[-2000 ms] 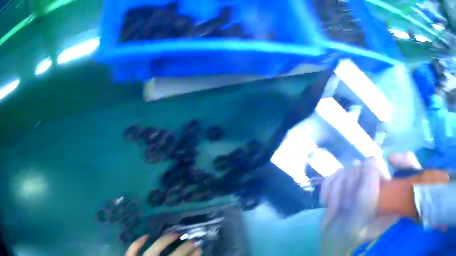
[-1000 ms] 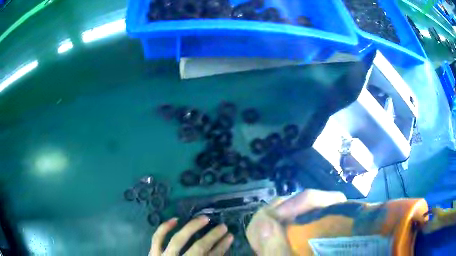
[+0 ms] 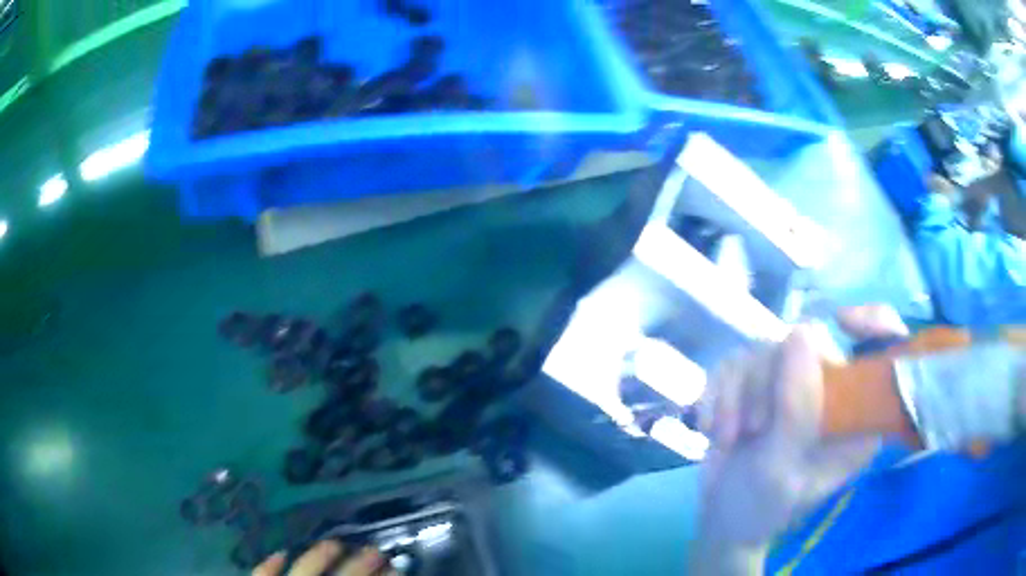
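Note:
My right hand (image 3: 771, 428) is closed around the orange electric screwdriver (image 3: 866, 396), whose front end is at the white screw feeder (image 3: 613, 338); the tip is too blurred to see. My left hand (image 3: 321, 560) is cut off by the bottom edge; only fingertips show, on a black plastic housing (image 3: 416, 538) in the dark holding fixture (image 3: 478, 512). Whether they grip it is hidden. Small black rings (image 3: 349, 422) lie in a loose pile beyond the fixture. Thinner rings (image 3: 223, 501) form a small cluster left of it.
A blue plastic bin (image 3: 416, 133) with scattered black rings stands at the back. A second blue bin (image 3: 788, 119) with small dark parts is to its right. A white strip (image 3: 371, 218) lies under the bins. A person in blue clothing (image 3: 968, 253) is at the far right.
My right hand has moved the screwdriver from above the housing to the feeder at the right. My left fingertips sit lower in the frame. The camera view has shifted.

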